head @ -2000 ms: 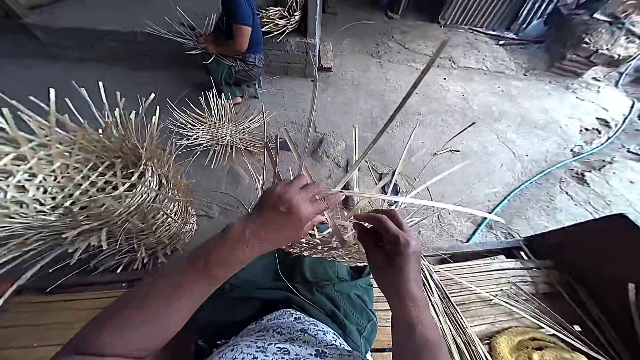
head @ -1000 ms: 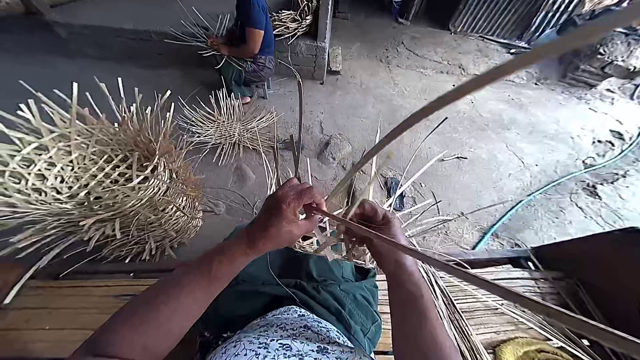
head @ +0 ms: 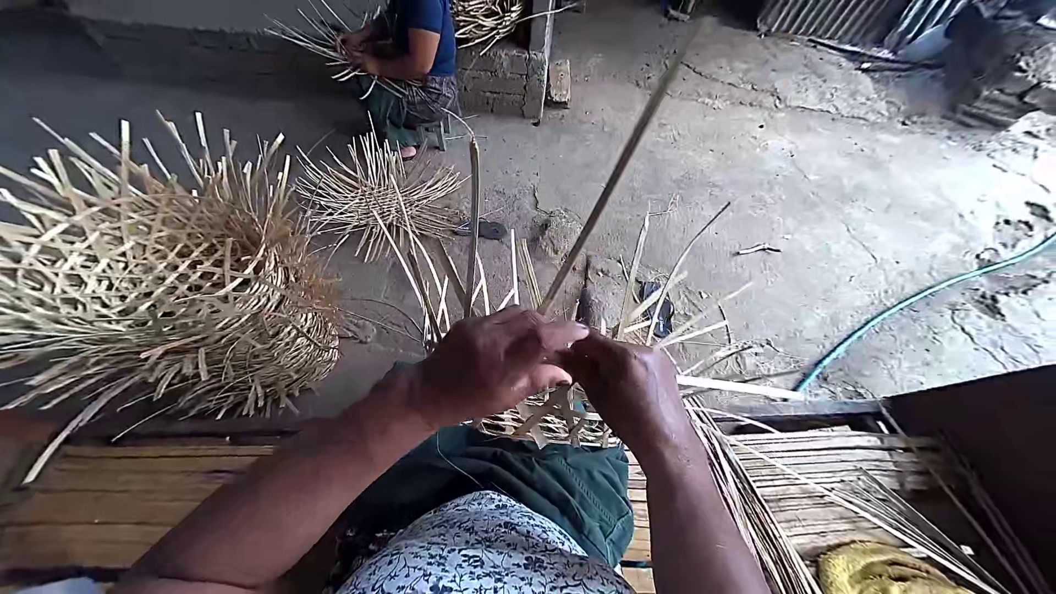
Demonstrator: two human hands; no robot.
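Note:
A partly woven basket of flat split strips (head: 553, 419) rests at my lap, its loose strip ends fanning out past my hands. Over its far rim my left hand (head: 495, 363) and my right hand (head: 623, 384) meet, fingertips together. A long dark strip (head: 619, 165) rises up and to the right from between them; my left fingers close on its lower end. My right fingers are curled at the weave, and what they pinch is hidden. Another upright strip (head: 474, 223) stands just beyond my left hand.
Stacks of woven baskets with bristling ends (head: 165, 289) lie at left. A flat woven piece (head: 379, 194) is on the concrete floor, near a seated person (head: 421, 58) weaving. A teal hose (head: 907, 305) crosses at right. Loose strips (head: 751, 511) and a yellow cloth-like item (head: 891, 569) lie on the slatted bench (head: 140, 503).
The long strip, which one second ago swept past the camera at right, now points up and away. My hands, apart a moment ago, have come together.

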